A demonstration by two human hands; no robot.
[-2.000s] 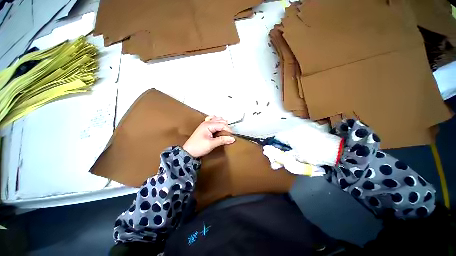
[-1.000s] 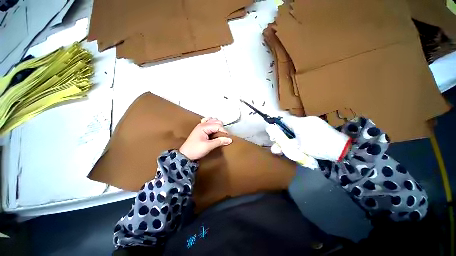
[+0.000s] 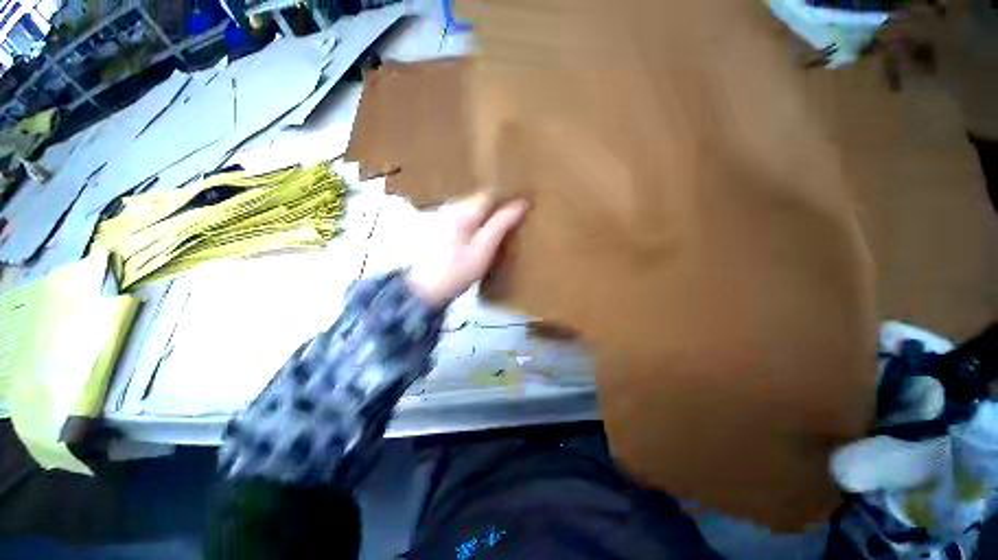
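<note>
A large brown cut panel [image 3: 700, 284] is raised in front of me, blurred by motion and curved, its lower end hanging past the table edge. My bare left hand [image 3: 471, 241] grips its left edge between thumb and fingers. My gloved right hand [image 3: 903, 438] is at the lower right, blurred and partly cut off by the frame's edge, beside the panel's lower right side. Dark scissor parts [image 3: 930, 366] seem to show at that glove; whether the glove also touches the panel is unclear.
A brown panel stack [image 3: 416, 126] lies behind the raised panel, and another brown pile [image 3: 930, 208] at right. A yellow strip bundle [image 3: 235, 213] lies at left, yellow sheets [image 3: 71, 350] at the near left corner, and grey-white sheets [image 3: 175, 120] at far left.
The brown panel has been lifted from the table edge and swung up and to the right. My right hand has moved to the lower right. The view has turned left.
</note>
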